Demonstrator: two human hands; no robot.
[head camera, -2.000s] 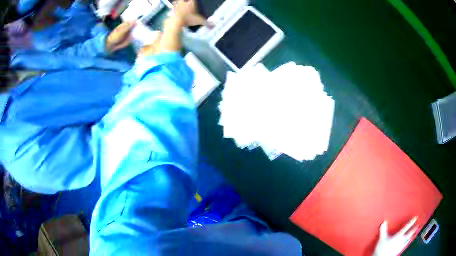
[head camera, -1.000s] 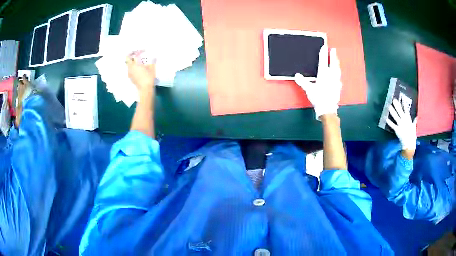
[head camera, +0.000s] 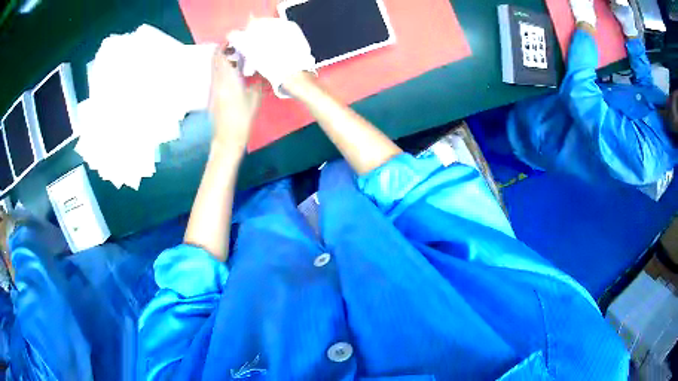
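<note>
A tablet-like device (head camera: 338, 28) with a black face and white border lies on the red-pink mat (head camera: 424, 45), cut off by the top edge. A fanned pile of white wraps (head camera: 126, 104) lies left of the mat. My left hand (head camera: 234, 104), bare and blurred, is at the mat's left edge, its fingers closed on the edge of a white wrap (head camera: 195, 71) that overlaps the pile. My right hand (head camera: 276, 52), in a white glove, meets the left fingertips and covers the device's left side. Its fingers blend into white, so its grip is unclear.
Framed dark-faced devices (head camera: 52, 111) stand in a row at far left, above a white box (head camera: 78, 208). A dark printed box (head camera: 529, 45) is right of the mat. Neighbouring workers in blue sit on both sides. An open carton (head camera: 476, 156) is below the bench edge.
The view has turned, shifting the mat up and left. My left hand has moved from the pile to the mat's edge. My right hand has moved from the device's right side to meet it.
</note>
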